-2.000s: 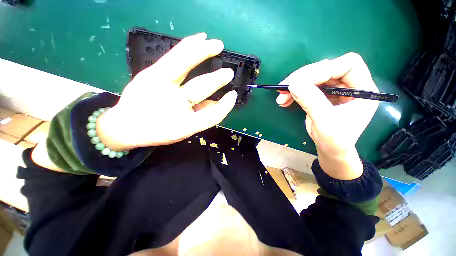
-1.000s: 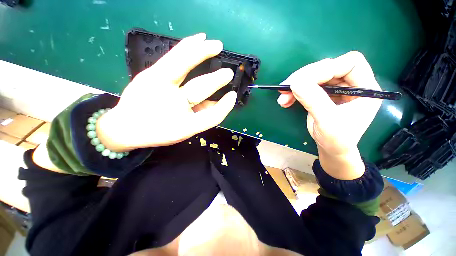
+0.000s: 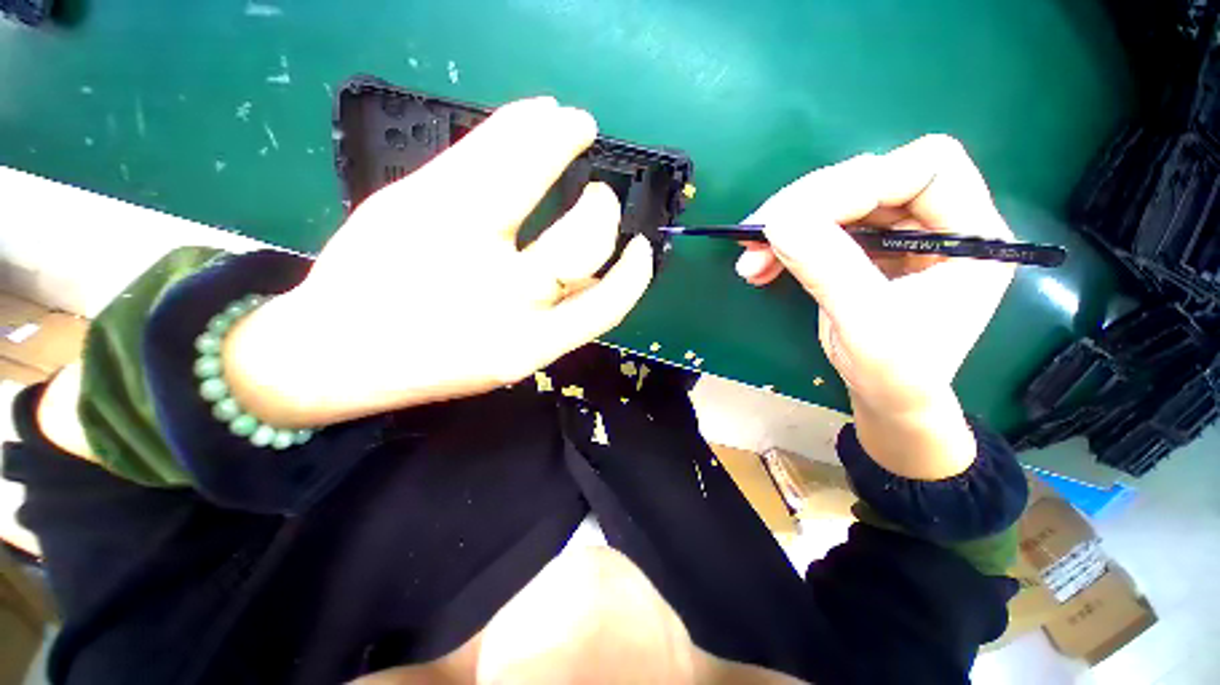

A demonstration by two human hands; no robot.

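Note:
A black plastic housing (image 3: 381, 131) lies on the green mat, its open ribbed side up. My left hand (image 3: 468, 261) lies over its middle and lower part, fingers bent, fingertips on its right half, holding it to the mat. My right hand (image 3: 896, 254) grips the black tweezers (image 3: 957, 246) like a pen. Their silver tips are at the right end of the housing. A small yellow-orange spot (image 3: 689, 191) shows at the housing's right edge. The part of the housing under my left hand is hidden.
Black housings (image 3: 1157, 221) are stacked at the right. The green mat (image 3: 830, 80) has pale thin slips at upper left. Yellow flakes (image 3: 573, 391) lie on my dark lap and along the table edge. Cardboard boxes (image 3: 1057, 569) are on the floor at lower right.
My left wrist and sleeve have shifted left and my left fingers are more bent, the lower fingertip further right. The orange part inside the housing's right end no longer shows there. The tweezers have barely moved.

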